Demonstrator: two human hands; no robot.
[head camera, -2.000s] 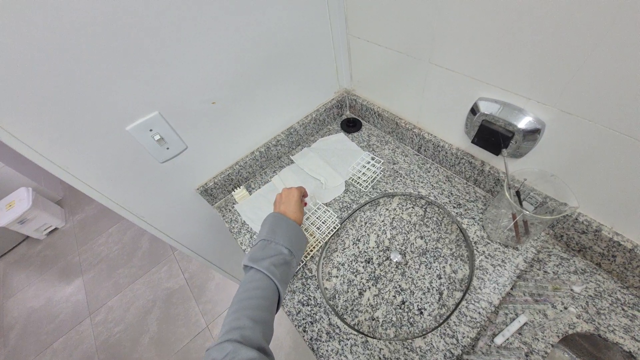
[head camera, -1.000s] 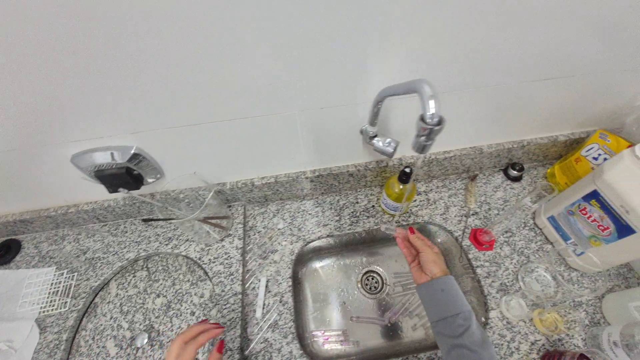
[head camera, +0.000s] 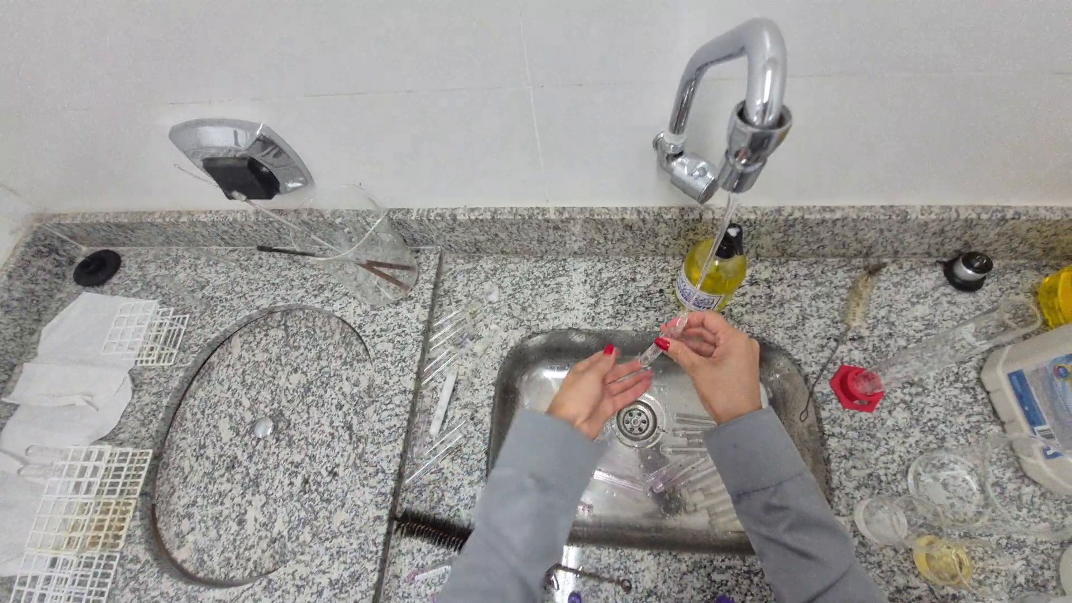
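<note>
Over a steel sink (head camera: 620, 536), my right hand (head camera: 716, 360) pinches a small clear glass tube (head camera: 651, 355) between thumb and fingers. A thin stream of water falls on it from the chrome faucet (head camera: 758, 109). My left hand (head camera: 596, 391) is held palm up with spread fingers at the tube's lower end; whether it touches the glass I cannot tell. Several test tubes (head camera: 712, 494) lie in the basin around the drain (head camera: 638, 422). A yellow soap bottle (head camera: 712, 272) stands behind the sink.
Left of the sink lie glass rods (head camera: 448, 335) and a black bristle brush (head camera: 431, 529). White racks (head camera: 79, 511) rest on paper at the far left, near a clear beaker (head camera: 373, 268). Rightward are a red-based cylinder (head camera: 946, 343), a thin brush (head camera: 854, 310), a white jug (head camera: 1030, 402) and glass dishes (head camera: 946, 486).
My left hand has come up and right, from the counter to over the sink beside my right hand. Water now runs from the faucet. Since the oldest frame, the view has swung right.
</note>
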